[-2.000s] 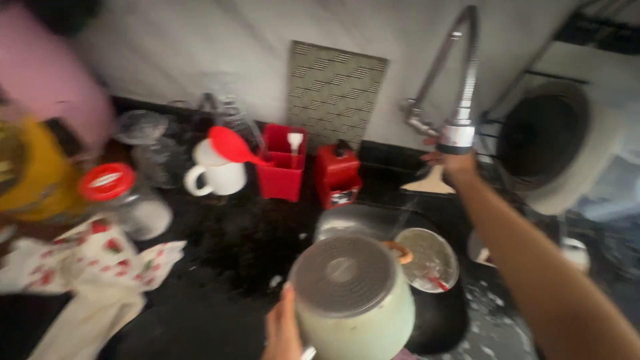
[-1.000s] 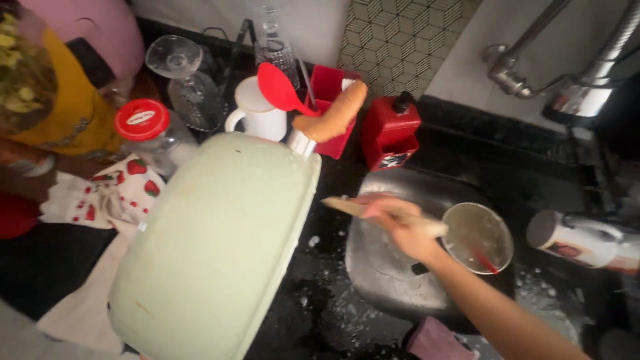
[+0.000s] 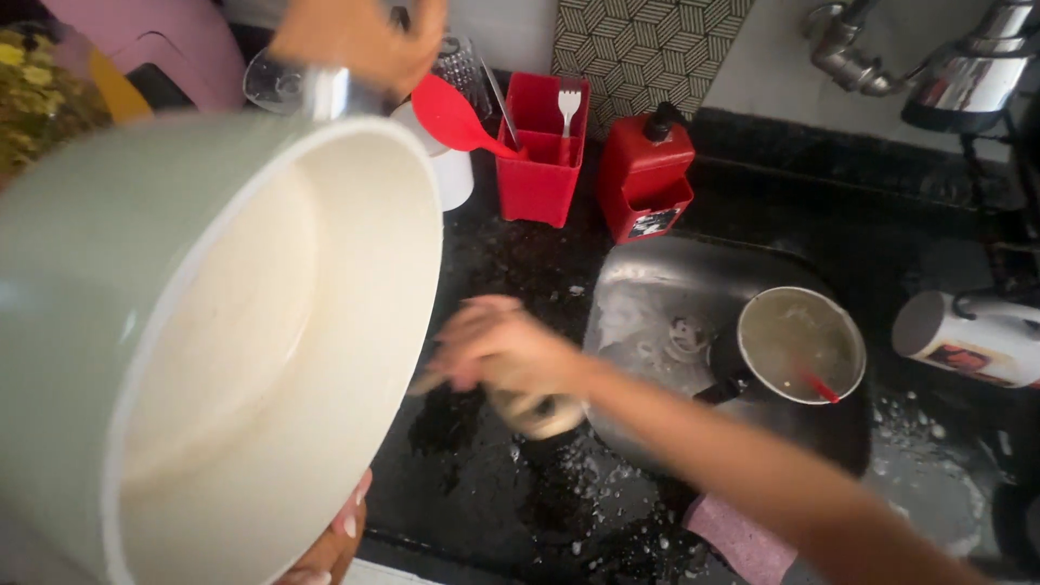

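Observation:
A large pale green pot (image 3: pixel 268 349) with a cream inside fills the left side, tilted with its mouth toward the right. Its tan, wood-coloured handle (image 3: pixel 357 36) is blurred at the top. The fingers of my left hand (image 3: pixel 337 536) grip the pot's lower side, with the rest of that hand hidden. Over the black counter, just right of the rim, my right hand (image 3: pixel 508 349) is closed on a blurred wooden utensil (image 3: pixel 536 414) with a broad end. A smaller pot (image 3: pixel 800 345) holding cloudy liquid and a red-handled item stands in the metal sink (image 3: pixel 650 268).
Behind are a red cutlery holder (image 3: pixel 532 187) with a red spoon (image 3: pixel 451 118) and fork, a red soap dispenser (image 3: pixel 646 179) and a white mug (image 3: pixel 455 179). A faucet (image 3: pixel 967 73) hangs top right. Another mug (image 3: pixel 975 341) lies right of the sink; a pink sponge (image 3: pixel 739 540) sits in front.
The large pot has turned from showing its outside to showing its inside. My right hand has moved with the wooden utensil from the faucet, across the sink, to beside the pot's rim.

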